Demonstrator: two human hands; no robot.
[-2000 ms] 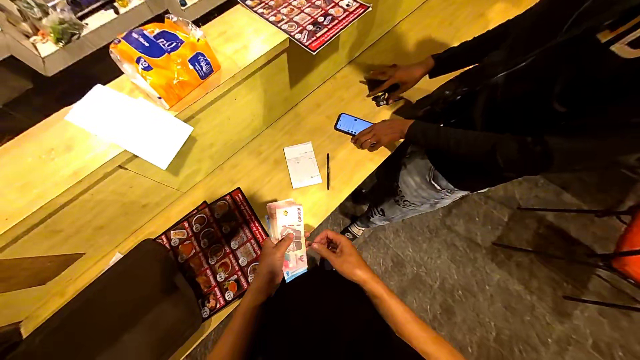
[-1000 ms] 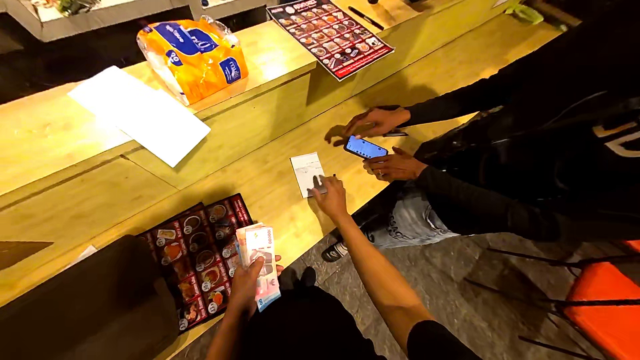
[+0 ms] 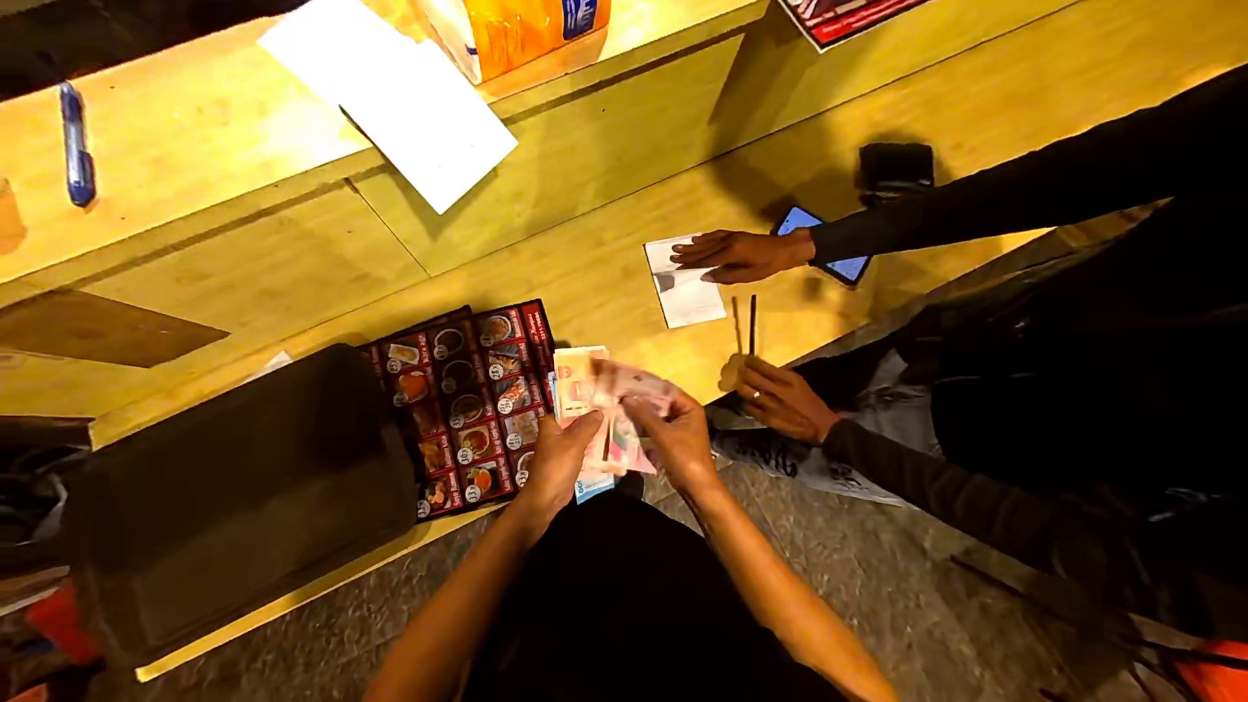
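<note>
My left hand (image 3: 567, 450) grips a bundle of banknotes (image 3: 582, 375) just off the edge of the wooden counter. Between the thumb and fingers of my right hand (image 3: 678, 434) is a pinkish banknote (image 3: 629, 444), blurred and fanned out from the bundle. A bluish note shows at the bundle's lower end. Beyond my right hand, a white slip of paper (image 3: 694, 300) lies on the counter, with another person's hand (image 3: 746, 255) over its upper part. That person's other hand (image 3: 788, 400) is by the counter's edge, at the end of a thin dark pen (image 3: 752, 327).
Printed menus (image 3: 468, 409) and a dark tray (image 3: 244, 507) lie at left. On the raised ledge are white paper (image 3: 419, 107), an orange plastic pack (image 3: 522, 34) and a blue pen (image 3: 77, 146). A phone (image 3: 846, 265) and a black object (image 3: 895, 168) lie at right.
My right hand has moved from the paper slip back to the banknotes. The other person's hands have left the phone; one is now over the slip, the other near the pen.
</note>
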